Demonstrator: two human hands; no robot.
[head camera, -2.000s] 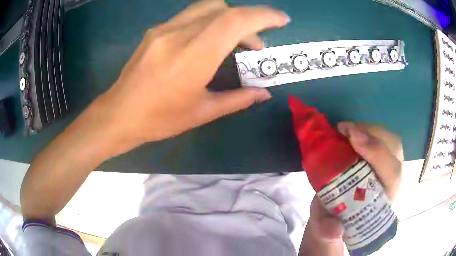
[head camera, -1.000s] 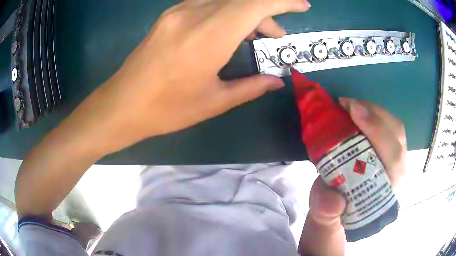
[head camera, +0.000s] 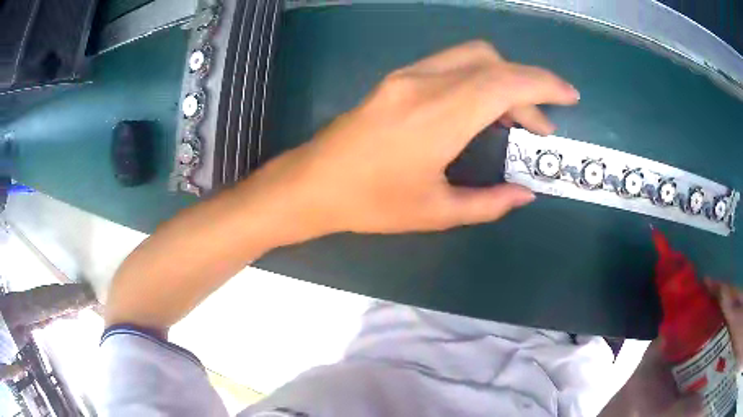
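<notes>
A silvery-white metal strip (head camera: 623, 199) with several round components in a row lies on the dark green mat. My left hand (head camera: 424, 147) holds its left end between thumb and fingers. My right hand (head camera: 725, 313) is at the lower right edge, partly cut off, and grips the red-nozzled glue bottle (head camera: 692, 326). The nozzle tip points up, just below the right half of the strip, apart from it. The bottle's base is out of the picture.
A stack of dark-edged strips (head camera: 244, 98) stands left of my left hand. A small black rounded lump (head camera: 134, 151) lies further left. A silvery rail (head camera: 635, 20) borders the green mat (head camera: 391, 273) at the back. Dark equipment (head camera: 49, 41) is at the upper left.
The view has swung left, so the scene sits further right and the black lump shows fully. The bottle tip has moved from the strip's left-end component to below its right half.
</notes>
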